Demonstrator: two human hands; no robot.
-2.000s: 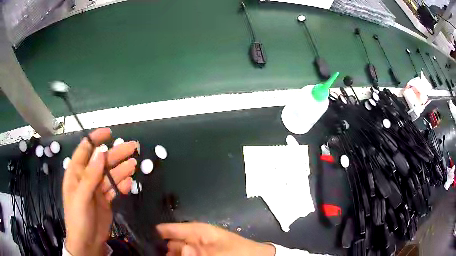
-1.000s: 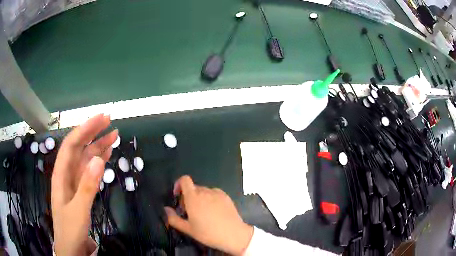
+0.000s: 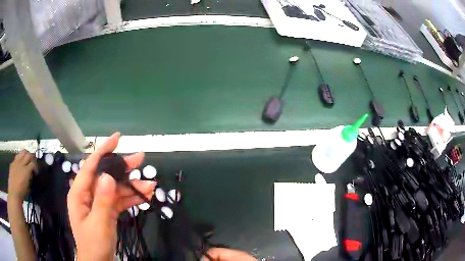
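My left hand (image 3: 104,199) is raised at the left, its fingers closed around the black round end of a black stemmed unit (image 3: 112,165). A thin dark stem runs down and right from it. My right hand (image 3: 230,254) is at the bottom edge, mostly cut off, beside blurred dark parts; its grip cannot be made out. Black stemmed units with white discs (image 3: 149,172) lie behind and right of my left hand. A dense pile of black units (image 3: 408,204) lies at the right.
A white bottle with green nozzle (image 3: 334,150), white paper (image 3: 306,214) and red-and-black tool (image 3: 353,224) lie left of the pile. Spaced units (image 3: 273,109) lie on the green belt (image 3: 178,81) beyond the white rail (image 3: 214,141). Another person's hand (image 3: 21,176) is at far left.
The view has shifted, so the belt shows lower. My left hand, open and empty one second ago, now holds a unit. My right hand has moved down to the bottom edge. Another person's hand has appeared.
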